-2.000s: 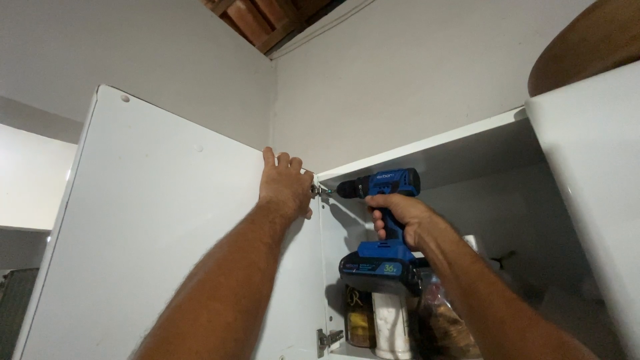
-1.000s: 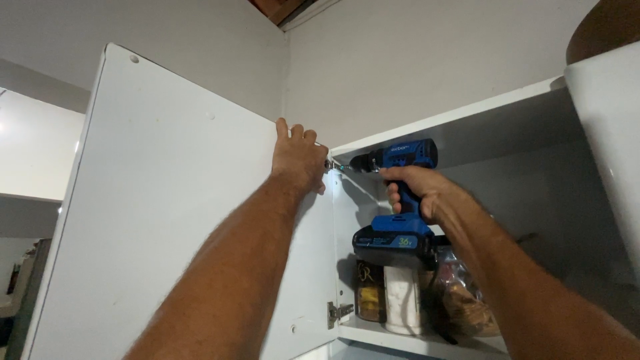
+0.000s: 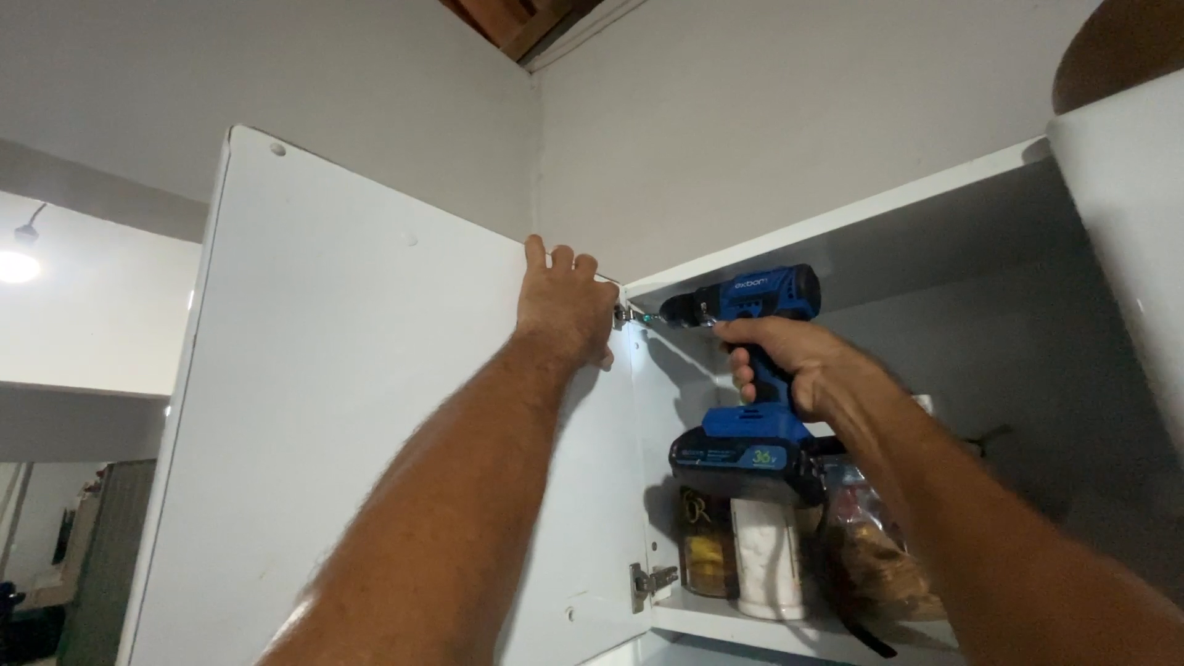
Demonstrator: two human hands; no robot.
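My right hand [image 3: 786, 356] grips the handle of a blue and black cordless drill [image 3: 758, 296], which points left. Its bit reaches the upper metal hinge [image 3: 632, 316] inside the white wall cabinet, and light falls on the side panel there. My left hand [image 3: 566, 301] rests on the upper edge of the swung-out white cabinet door [image 3: 370, 388], fingers over the top, close to that hinge. Whether its thumb touches the hinge cannot be told. A lower metal hinge [image 3: 653, 583] joins door and cabinet. The drill's battery [image 3: 740, 458] hangs above the jars on the shelf.
On the cabinet shelf [image 3: 721, 627] stand a dark glass jar [image 3: 708, 555], a white container [image 3: 770, 564] and a clear plastic bag [image 3: 874, 555] with brownish contents. A second white door [image 3: 1128, 231] is at the right, a brown round object [image 3: 1119, 46] above it. A lit bulb [image 3: 18, 265] hangs far left.
Both hands keep their places at the upper hinge, the drill still held there. The view has shifted somewhat.
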